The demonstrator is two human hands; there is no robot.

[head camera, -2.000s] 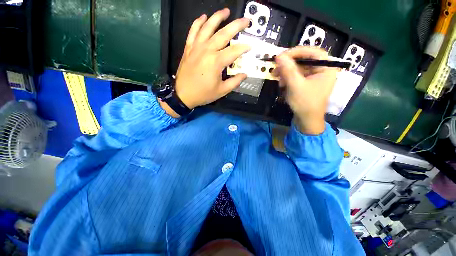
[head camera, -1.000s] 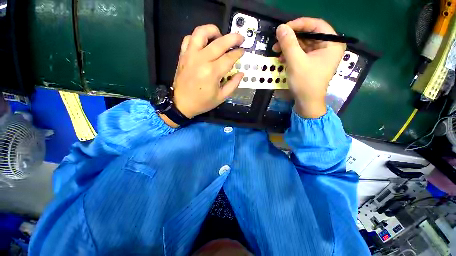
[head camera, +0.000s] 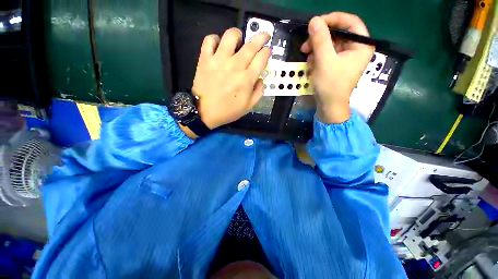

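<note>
My left hand (head camera: 232, 79) lies over the cream adhesive strip (head camera: 289, 91), its fingers at the strip's left end and on the phone unit (head camera: 259, 26). The strip has two rows of round dots and lies across the black phone tray (head camera: 210, 15). My right hand (head camera: 339, 65) holds black tweezers (head camera: 357, 37) between thumb and fingers near the left phone's upper right. The tip is thin and hard to make out. Another phone unit (head camera: 368, 93) sits in the tray's right slot. A middle phone is mostly hidden by my right hand.
A green mat (head camera: 423, 103) lies around the tray. An orange-handled tool (head camera: 474, 32) and a yellowish dotted strip (head camera: 480, 76) are at upper right. A white machine (head camera: 415, 180) stands at lower right. A fan (head camera: 34, 168) and yellow strips (head camera: 90, 120) on blue are at left.
My right hand with the tweezers has moved up from the strip towards the left phone's upper right. The strip has shifted slightly down. My left hand stays over its left end.
</note>
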